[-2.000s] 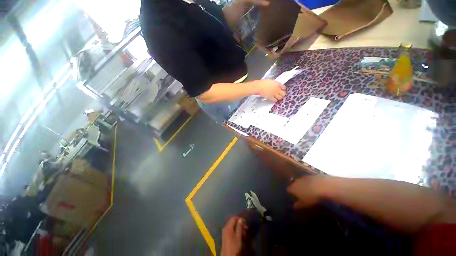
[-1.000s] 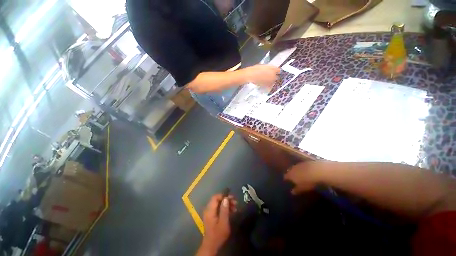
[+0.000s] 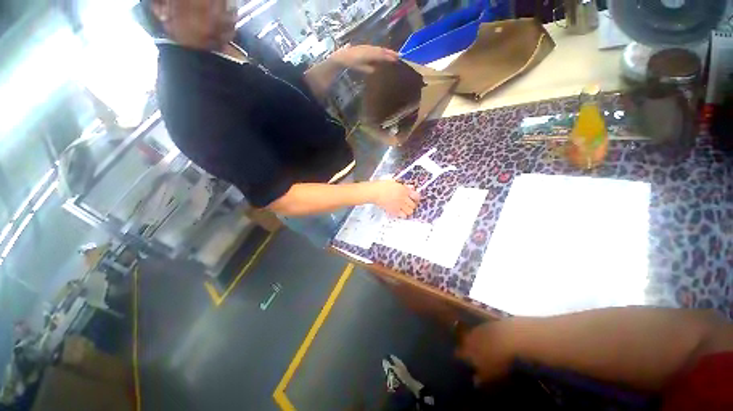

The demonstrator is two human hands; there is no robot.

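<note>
My right hand (image 3: 489,353) is just below the desk's front edge. Its fingers are dark and blurred, so I cannot tell whether it holds anything. My left hand is out of the picture. A large white paper sheet (image 3: 567,241) lies flat on the leopard-print desk cover (image 3: 691,233), beyond my forearm. White printed slips (image 3: 438,237) lie to its left. A narrow white slip (image 3: 430,165) lies behind them, near another person's hand (image 3: 395,198), which rests on the papers.
A standing person in a dark top (image 3: 241,120) is at the desk's left end, beside a brown bag (image 3: 394,100). A kraft folder (image 3: 502,60), blue bin (image 3: 442,36), yellow-orange bottle (image 3: 589,132), brown lidded jug (image 3: 671,92) and fan (image 3: 667,16) stand or lie farther back. Yellow lines (image 3: 317,333) mark the floor.
My left hand, seen low with a small dark object a second ago, has left the picture. The view has tilted up, showing more of the person, bin and fan. The person's hand has moved over the slips.
</note>
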